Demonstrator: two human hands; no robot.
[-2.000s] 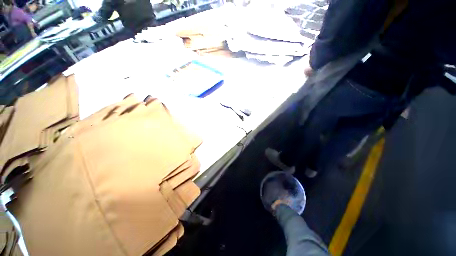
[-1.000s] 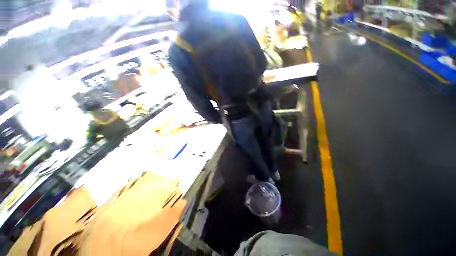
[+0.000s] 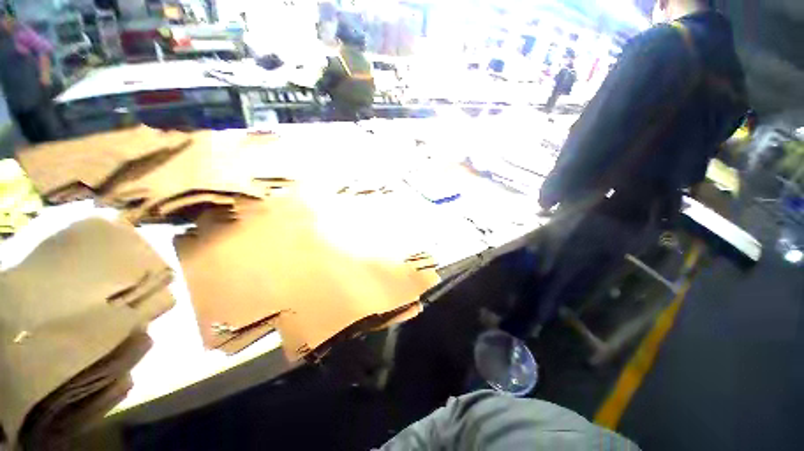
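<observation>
No hand of mine is in the picture. A pale grey-green sleeve or trouser part (image 3: pixel 511 427) shows at the bottom edge; I cannot tell which. A stack of brown panels (image 3: pixel 291 264) lies nearest on the white table (image 3: pixel 207 383), its layered edges towards the front. Another stack of brown panels (image 3: pixel 75 299) is at the left edge, its layers drooping. More brown panels (image 3: pixel 145 163) lie behind at the left. Part of the table is washed out by glare.
A person in dark clothes (image 3: pixel 639 114) stands at the table's right side. A round waste bin (image 3: pixel 505 363) is on the dark floor below the table edge. A yellow floor line (image 3: pixel 643 361) runs at the right. Other people (image 3: pixel 351 75) are at the back.
The view has swung back left from the aisle and come nearer the panel stacks. The left stack has come into view. The person at the table now appears further right.
</observation>
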